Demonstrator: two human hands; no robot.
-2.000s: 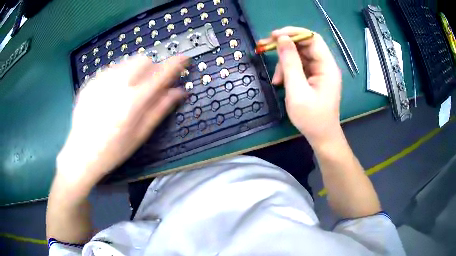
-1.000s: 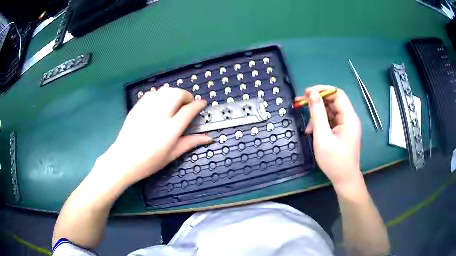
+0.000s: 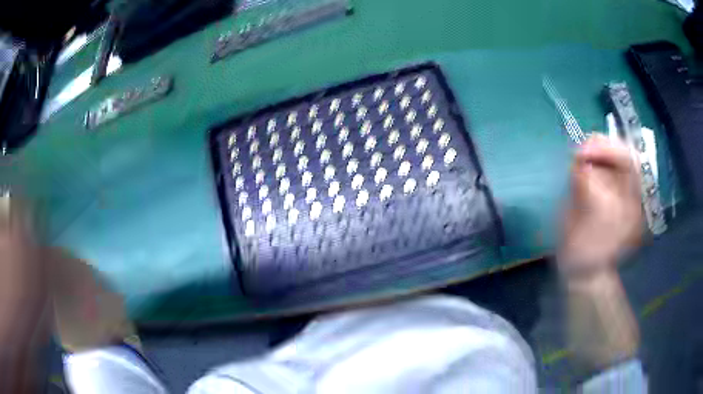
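Observation:
The black component tray (image 3: 254, 265) lies in front of me. Rows of small pale round components (image 3: 333, 187) fill its back and middle; the near rows look empty. No bar lies across it. My right hand (image 3: 603, 204) is blurred at the right, beside the tweezers (image 3: 566, 115) and in front of the right-hand fixture bar (image 3: 650, 181); its fingers are bent, and I cannot make out the pick-up pen. My left hand (image 3: 19, 269) is blurred and cut off at the left edge; its fingers and any held thing cannot be made out.
A fixture bar (image 3: 281, 29) lies behind the tray, and a shorter-looking one (image 3: 129, 101) at the back left. White paper (image 3: 651, 150) lies under the right-hand bar. A dark spare tray (image 3: 678, 100) is at the far right. Black equipment (image 3: 166, 27) stands at the back left.
The bar is gone from the tray, and one now lies on the green surface behind it. My left hand has moved off the tray to the far left; my right hand has moved right.

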